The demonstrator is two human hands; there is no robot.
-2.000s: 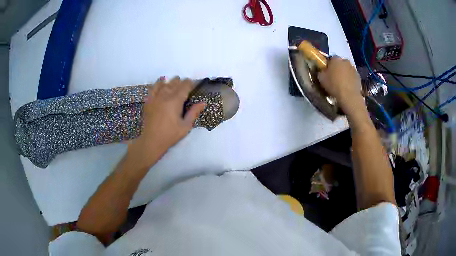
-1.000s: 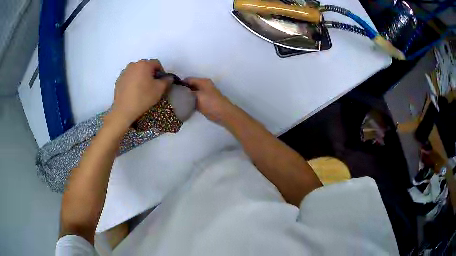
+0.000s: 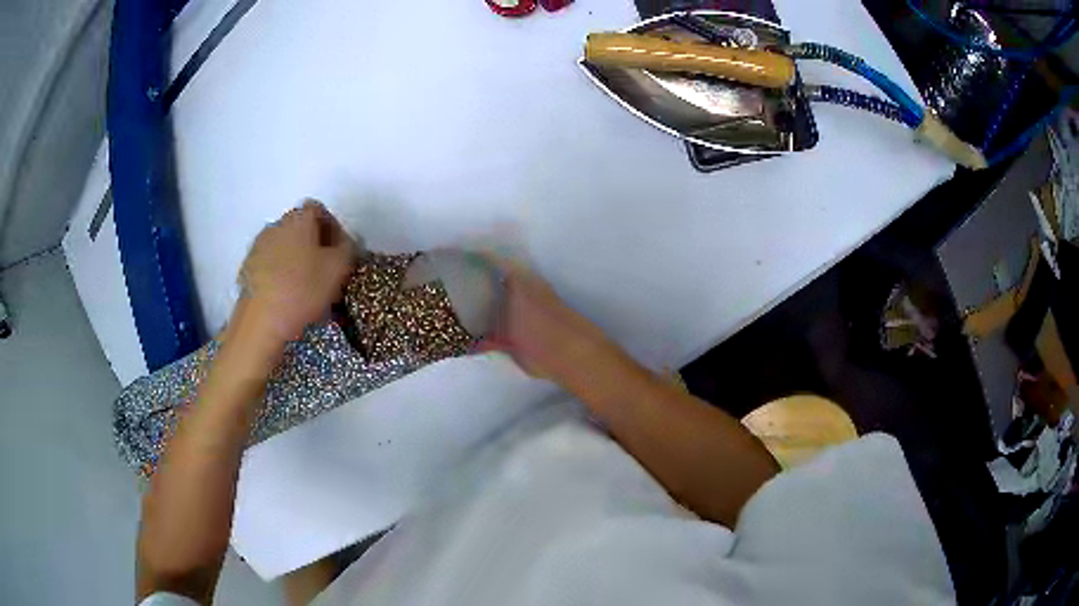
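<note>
A speckled grey sleeve [image 3: 314,373] lies around a grey padded sleeve board, whose rounded end [image 3: 464,288] sticks out at the right. The sleeve's hem end [image 3: 405,310] is turned back and shows gold-brown flecks. My left hand [image 3: 298,270] is closed on the upper edge of the sleeve near the fold; its fingertips are partly hidden. My right hand [image 3: 521,317] is blurred at the board's rounded end, beside the hem corner; whether it grips cloth cannot be told.
A steam iron [image 3: 698,95] with a wooden handle rests on a black iron rest [image 3: 722,156] at the upper right, its hoses running right. Red-handled scissors [image 3: 515,6] are cut off at the top. A blue curved bar [image 3: 148,189] and a metal ruler [image 3: 211,53] lie left.
The iron, earlier in my right hand, stands released on its rest. My right hand has come to the sleeve's end. The dark cloth edge both hands held is no longer visible; more gold-brown hem shows.
</note>
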